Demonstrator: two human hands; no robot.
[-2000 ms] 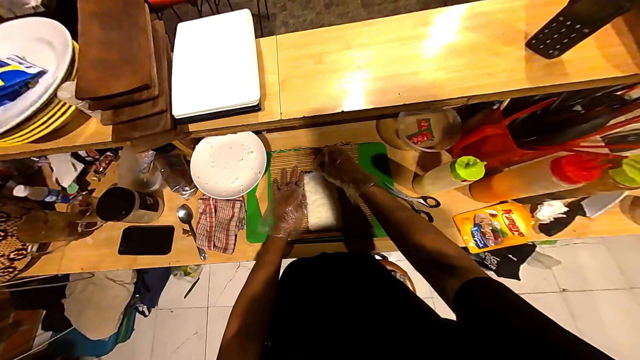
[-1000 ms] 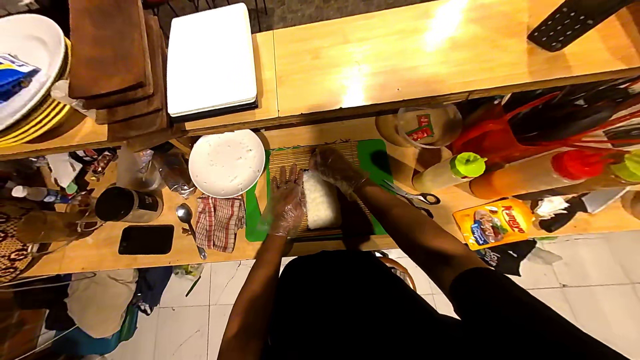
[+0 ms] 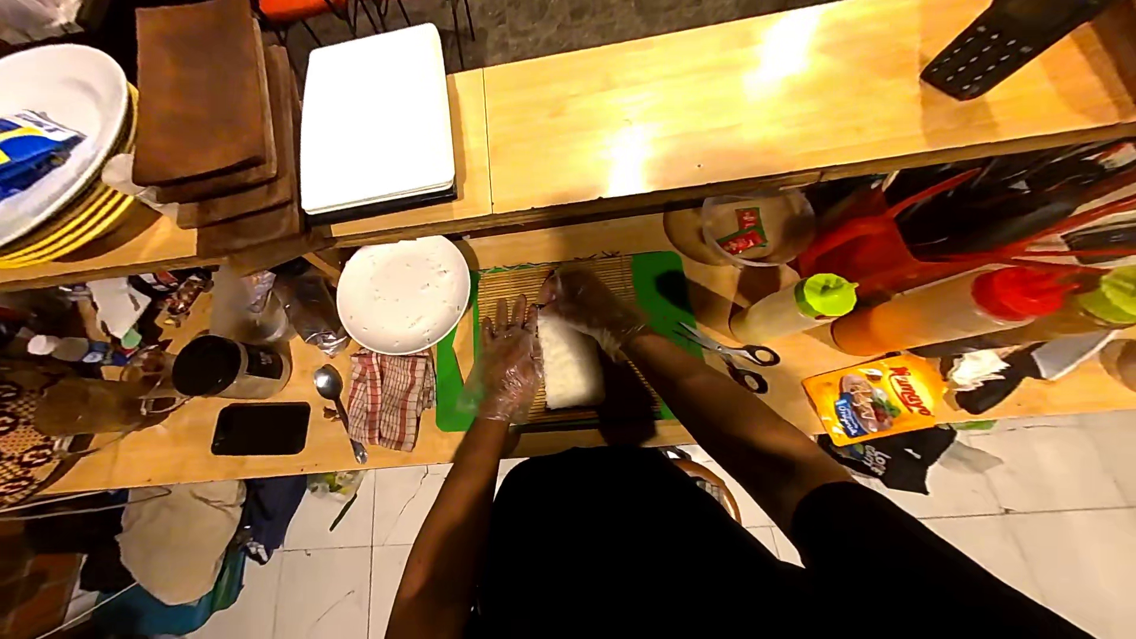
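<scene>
A block of white rice (image 3: 570, 366) lies on a bamboo rolling mat (image 3: 508, 282), which rests on a green cutting board (image 3: 661, 275). My left hand (image 3: 509, 368), in a clear plastic glove, lies with spread fingers along the rice's left side. My right hand (image 3: 586, 306), gloved too, is bent over the far end of the rice; its fingertips are partly hidden, so its grip cannot be made out.
Left of the board are a white plate (image 3: 404, 295), a checked cloth (image 3: 390, 399), a spoon (image 3: 329, 383) and a phone (image 3: 261, 429). Scissors (image 3: 741, 353), squeeze bottles (image 3: 825, 297) and a yellow mayonnaise pouch (image 3: 874, 399) lie right. A raised wooden shelf (image 3: 568, 133) runs behind.
</scene>
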